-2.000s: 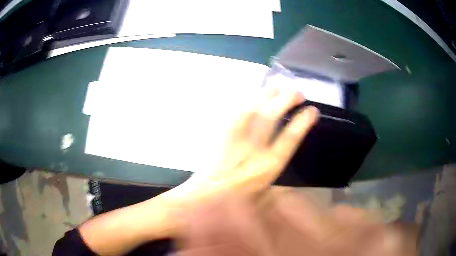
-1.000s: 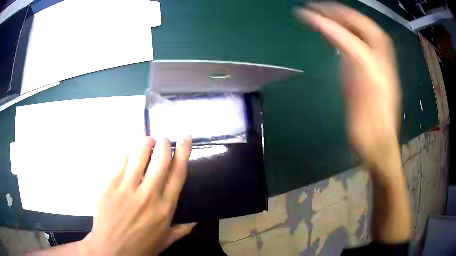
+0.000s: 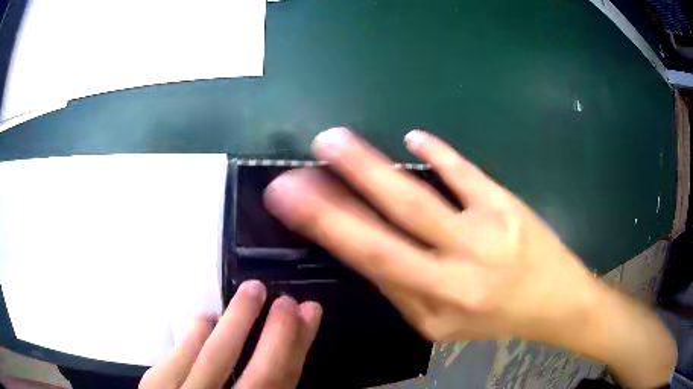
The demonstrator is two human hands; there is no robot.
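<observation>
The black retail box (image 3: 357, 334) lies on the green bench top in front of me. Its top flap (image 3: 262, 209) is folded down, black side up, over the upper half. The bagged product is hidden. The wide white cover panel (image 3: 114, 251) lies flat along the box's left side. My right hand (image 3: 448, 243) lies over the folded flap, fingers spread and slightly blurred, holding nothing. My left hand (image 3: 243, 342) is at the bottom, partly cut off by the edge, with its fingertips resting on the lower part of the box near the panel's edge.
Another white panel (image 3: 159, 45) lies at the upper left on the green bench top (image 3: 456, 76). A pale rail (image 3: 634, 38) curves along the upper right. Small white scraps (image 3: 577, 105) lie on the right side. Patchy floor shows at the lower right.
The top flap, upright before with its pale inside showing, is now folded down over the bagged product. My right hand has come from the upper right onto it. My left hand appears lower in view.
</observation>
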